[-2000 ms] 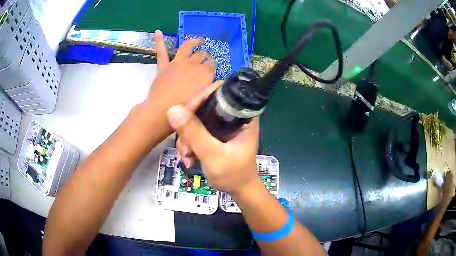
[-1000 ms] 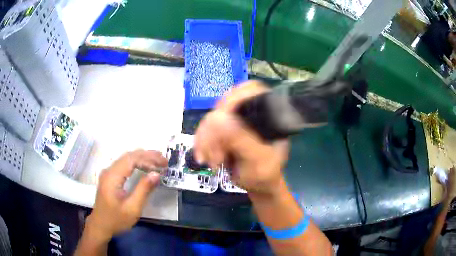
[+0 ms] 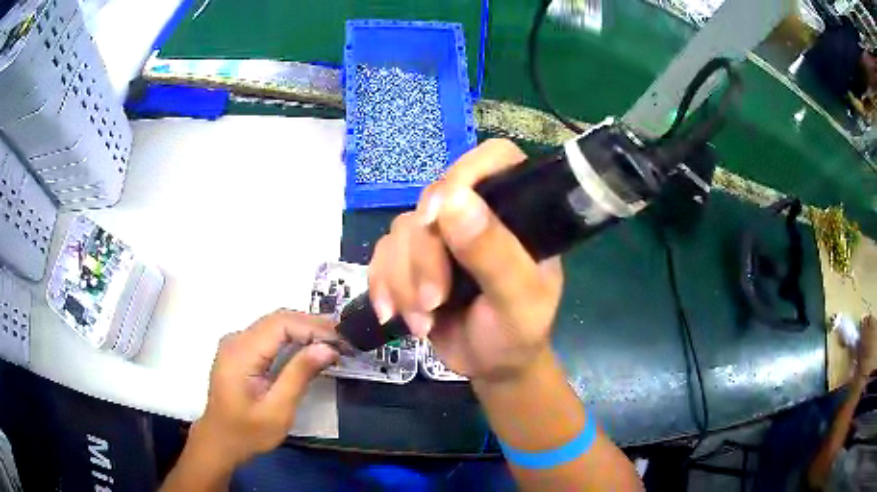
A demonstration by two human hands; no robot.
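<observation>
My right hand (image 3: 471, 259) is closed around the thick black electric screwdriver (image 3: 548, 211), which is tilted with its tip down left. The tip is over the left white plastic housing (image 3: 385, 367), near my left fingertips. My left hand (image 3: 274, 375) is at the housing's left edge, thumb and fingers close together; whether a screw is between them cannot be told. A green circuit board lies in the housing, mostly hidden. A second housing (image 3: 438, 365) sits beside it, largely hidden by my right hand. The blue screw bin (image 3: 459, 183) holds many tiny silver screws (image 3: 399, 125).
Stacked grey housings with holes (image 3: 82, 115) stand at left, with a smaller stack of white housings (image 3: 120, 288) holding a board. A metal post (image 3: 707, 67), black cable (image 3: 683, 336) and black strap (image 3: 769, 279) are at right. Another person's hand (image 3: 851, 346) shows at far right.
My left hand has left the screw bin and come down to the housing's left edge. The screwdriver has swung from upright over the bench to a slant, its tip now at the left housing.
</observation>
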